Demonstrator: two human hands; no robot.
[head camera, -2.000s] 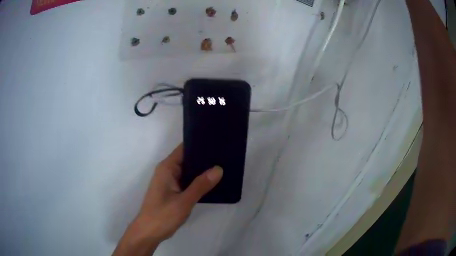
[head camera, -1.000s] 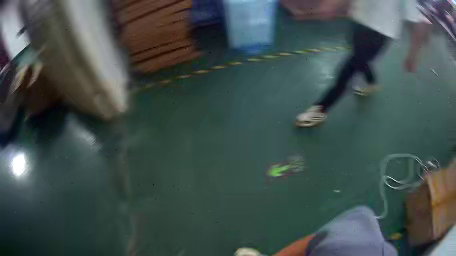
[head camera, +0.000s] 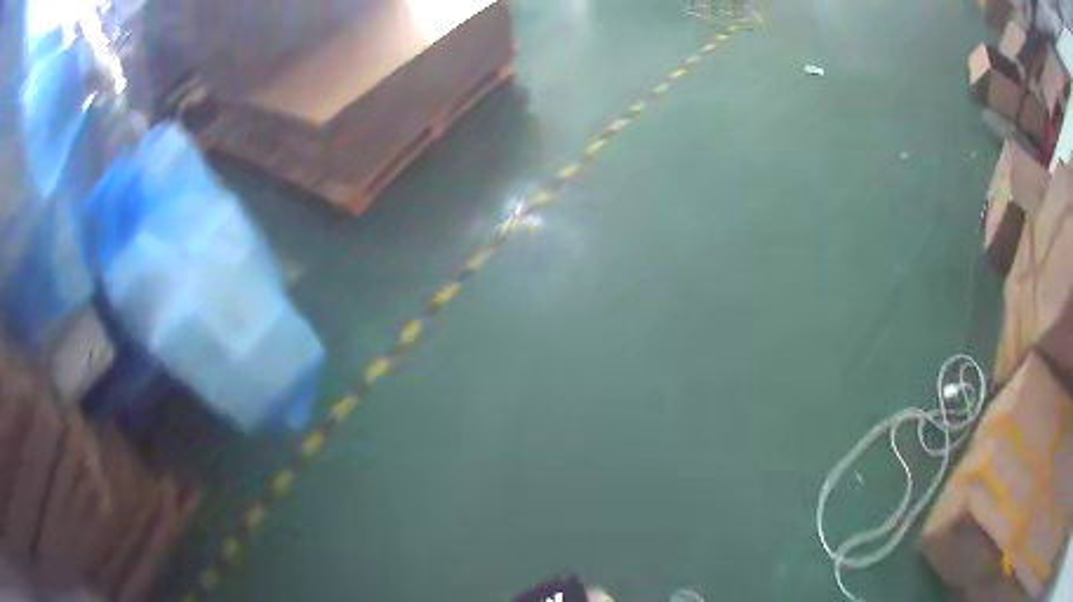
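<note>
Neither of my hands can be made out. A small black thing with a white mark (head camera: 553, 589) is cut off by the bottom edge; a pale spot touches its right side, and I cannot tell what either is. A loosely coiled white cord (head camera: 900, 470) lies on the green floor (head camera: 612, 388) at the lower right. A brown carton with yellow tape (head camera: 1000, 470) stands beside the cord.
More brown cartons (head camera: 1030, 259) line the right side. Yellow-black floor tape (head camera: 410, 330) runs diagonally. Left of it are blurred light-blue wrapped goods (head camera: 212, 294) and brown stacked cardboard (head camera: 71, 494). A pallet (head camera: 441, 124) bears brown sheets at the upper left.
The view has swung from the white surface to the floor. The hand on the black device with lit digits has left view, as has the walking person. The cord and taped carton show more fully.
</note>
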